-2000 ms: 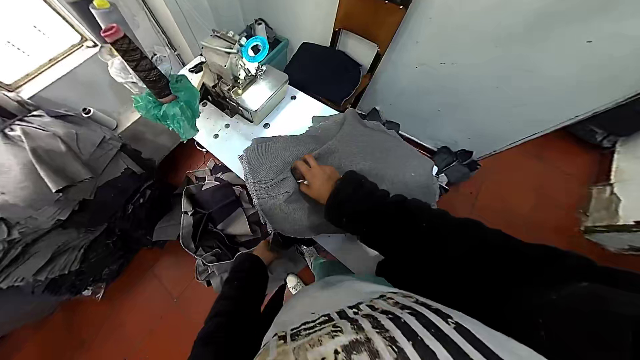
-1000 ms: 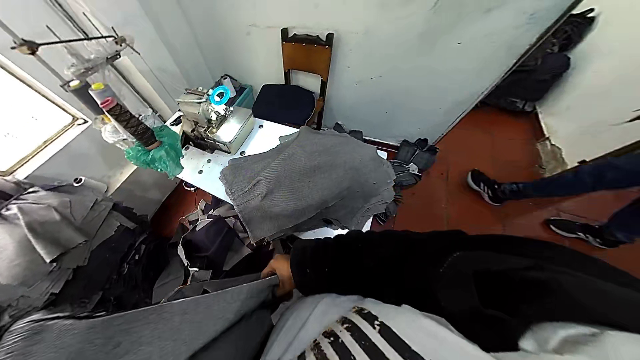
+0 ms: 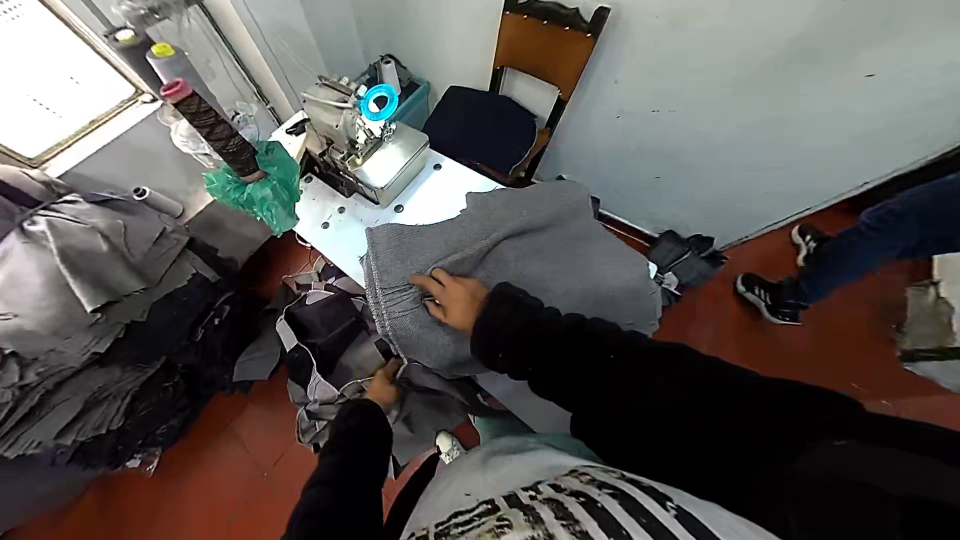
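Observation:
A grey knit fabric piece [image 3: 555,255] lies spread over the white sewing table [image 3: 450,191], its stitched edge toward the left. My right hand [image 3: 454,300] rests on it near that edge, fingers bent and bunching the cloth into small folds. Below the left corner of the cloth, my left hand [image 3: 384,386] holds the edge of fabric beside the table. Under and around it hang grey and dark fabric pieces [image 3: 330,330] with pale edges. An overlock sewing machine [image 3: 364,142] with a bright blue ring [image 3: 378,102] stands at the table's far end.
Large stacks of cut grey and black fabric [image 3: 97,300] fill the left side. Thread cones [image 3: 214,127] and a green plastic bag [image 3: 262,187] stand near the window. A chair with a dark cushion [image 3: 484,127] is behind the table. At right, a person's legs [image 3: 870,240] are close to a dark bundle [image 3: 682,259].
My right hand is back on the grey knit piece on the table, where it was not one second ago. The grey cloth seen at the lower left then is no longer there. The view has shifted.

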